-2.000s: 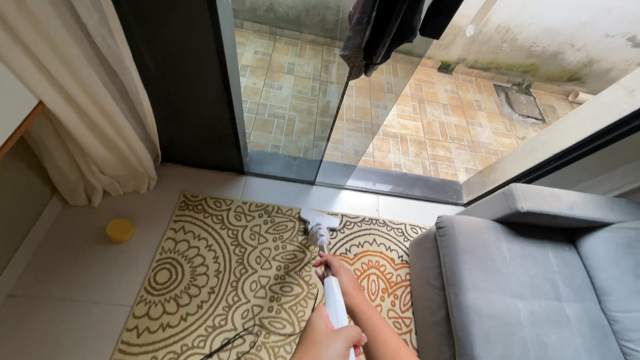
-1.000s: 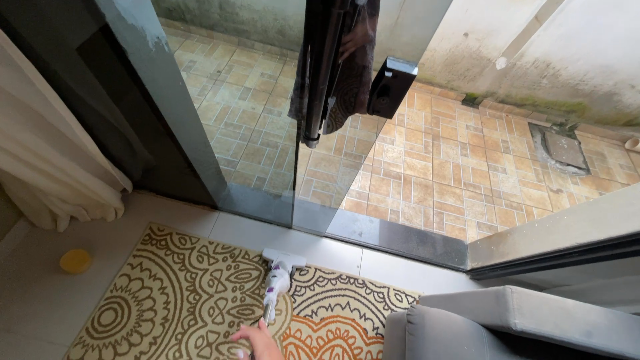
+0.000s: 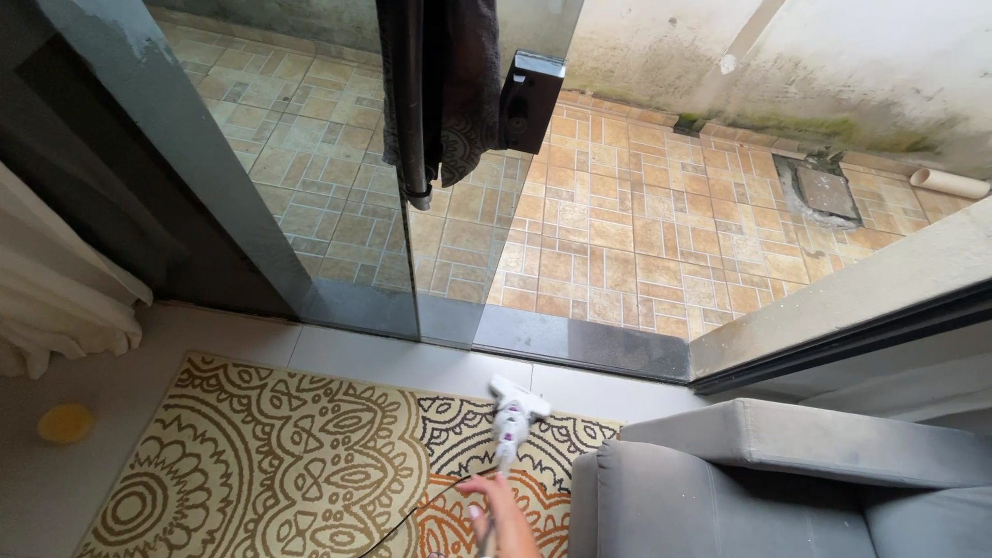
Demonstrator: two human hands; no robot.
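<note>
A white vacuum cleaner floor head point(image 3: 518, 403) with purple details lies across the rug's far edge, partly over the pale floor tiles. Its slim tube runs down toward me into my right hand point(image 3: 505, 513), whose fingers are loosely curled around it and blurred. The rest of the tube is cut off by the bottom edge. Only a sliver of what may be my left hand point(image 3: 436, 555) shows at the bottom edge, so its hold is hidden. A thin black cord point(image 3: 415, 508) trails over the patterned rug point(image 3: 310, 457), left of my right hand.
A grey sofa point(image 3: 666, 496) stands at the right, against the rug. Ahead are a glass sliding door point(image 3: 349, 194) with a dark cloth point(image 3: 469, 85) and a dark stone sill point(image 3: 581, 337). At the left are a yellow round object point(image 3: 66, 423) and a cream curtain point(image 3: 62, 271).
The floor head has moved right along the rug's far edge since one second ago. Two seconds ago both hands were plainly visible on the vacuum. The view has tilted up toward the door.
</note>
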